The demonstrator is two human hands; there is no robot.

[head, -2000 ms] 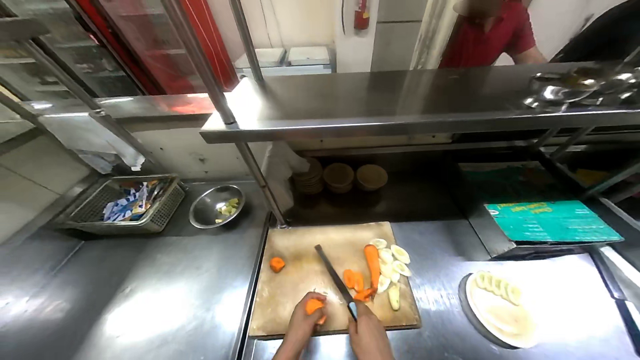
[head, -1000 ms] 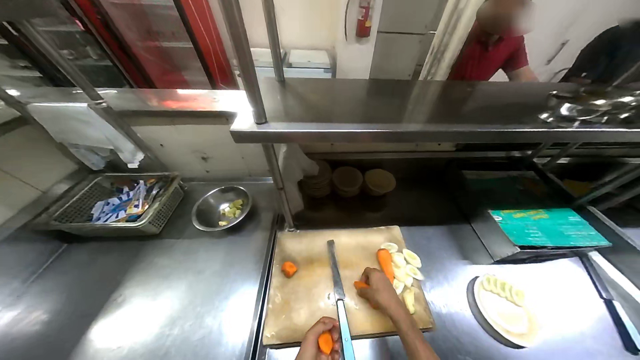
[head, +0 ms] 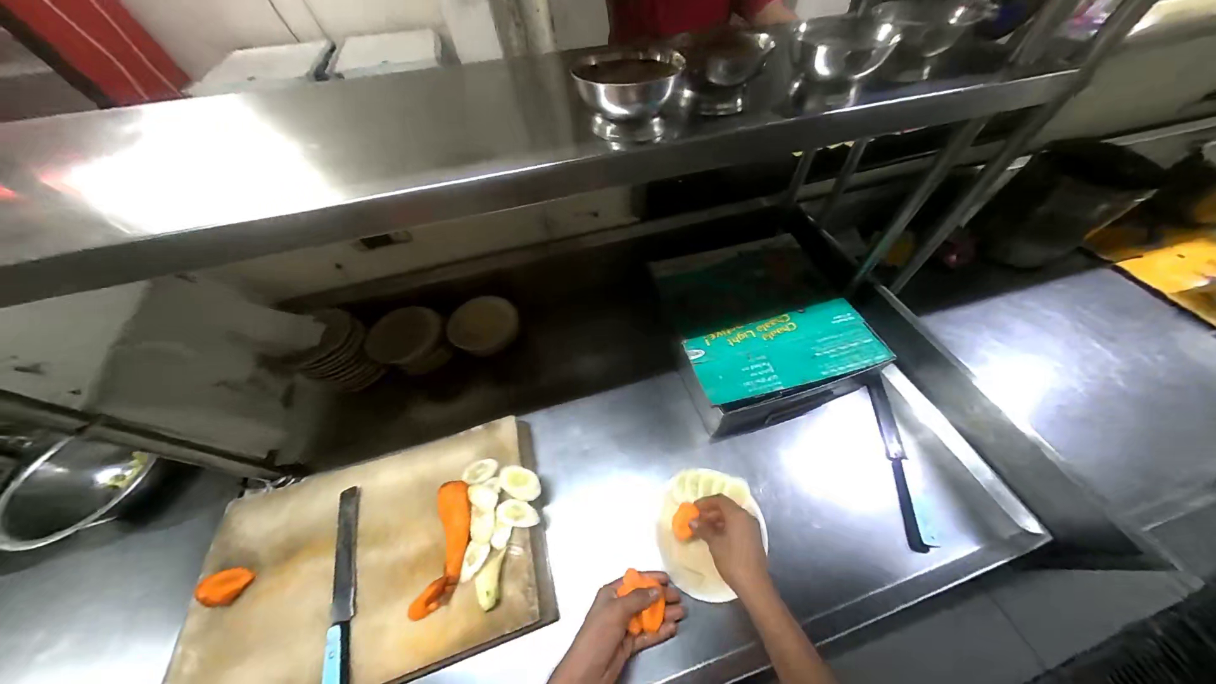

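Note:
My right hand (head: 731, 540) pinches an orange carrot slice (head: 684, 521) over a pale plate (head: 708, 581), beside a row of cucumber slices (head: 698, 484) along its far side. Just left of the plate, my left hand (head: 622, 617) holds several carrot slices (head: 644, 600) in its palm. On the cutting board (head: 285, 532) lie a knife with a light blue handle (head: 346, 570), a carrot end (head: 224, 586), a peeled carrot piece (head: 455, 522) with slices at its near end, and a cluster of cucumber slices (head: 518, 483) with a longer cucumber piece (head: 489, 581).
Right of the plate lies a second knife (head: 898, 456), near a green box (head: 788, 351). Stacked bowls or dishes (head: 404, 337) stand under the steel shelf (head: 427, 157), which bears metal bowls (head: 629, 85). A metal bowl (head: 81, 480) sits at far left. A person (head: 665, 17) stands beyond the shelf.
The view has swung right. Both hands have moved from the board to the plate, with carrot slices in them. The knife, in my right hand two seconds ago, lies on the board.

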